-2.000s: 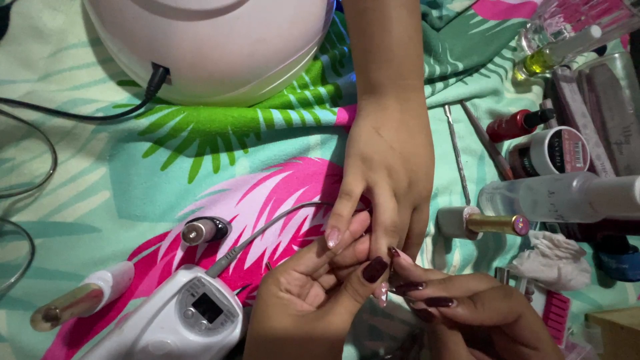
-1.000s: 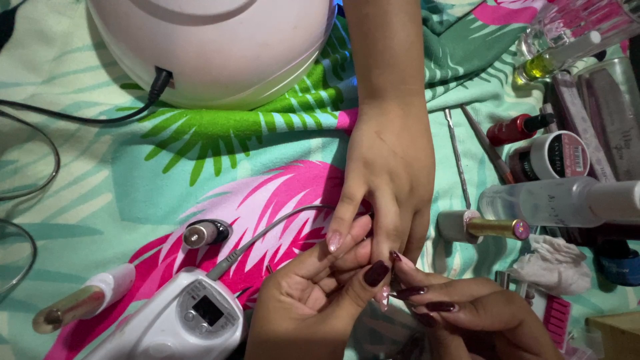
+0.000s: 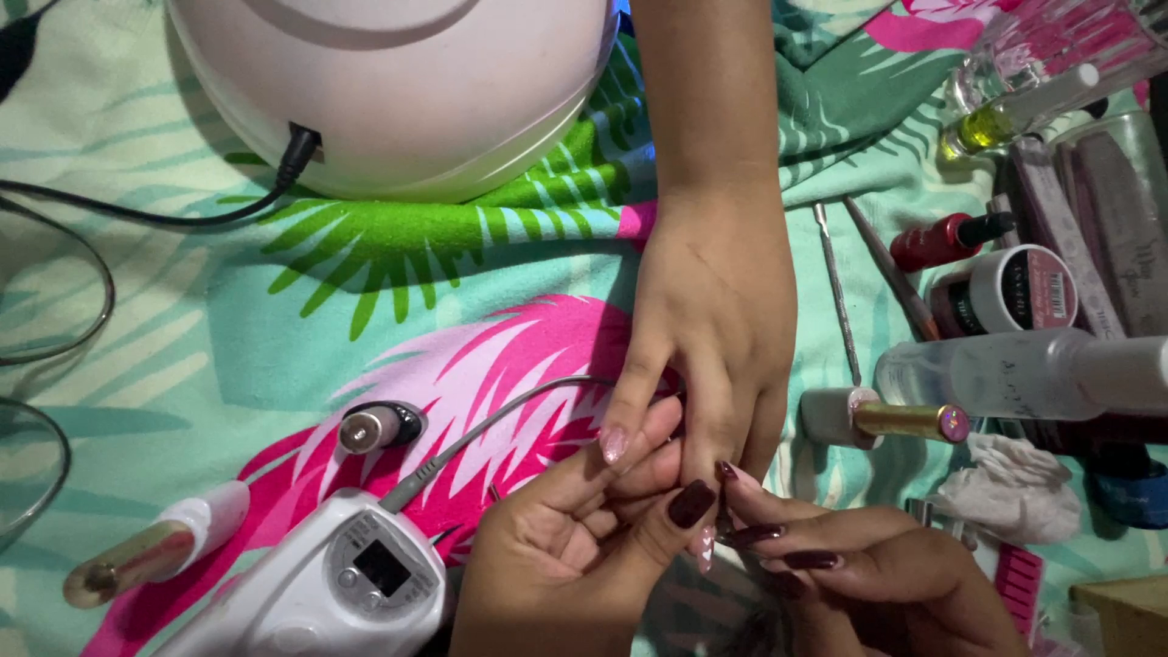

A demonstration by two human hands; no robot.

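Another person's hand point(image 3: 721, 283) reaches down from the top edge, palm down, with glossy pink nails. My left hand point(image 3: 584, 538), with dark red nails, grips one of its fingers near the tip, the thumb lying beside a decorated pink nail point(image 3: 705, 547). Close on the right, my right hand point(image 3: 858, 557) has its fingertips pinched together at that same finger. Something small and dark shows between those fingertips; what it is cannot be told.
A pale nail lamp point(image 3: 411, 100) stands upper left. A white nail drill control unit point(image 3: 319, 584) and polish bottle point(image 3: 374, 427) lie lower left. On the right are a metal cuticle pusher point(image 3: 837, 292), a gold-capped bottle point(image 3: 839, 417), a clear bottle point(image 3: 995, 370), a jar point(image 3: 1022, 287) and crumpled tissue point(image 3: 1008, 488).
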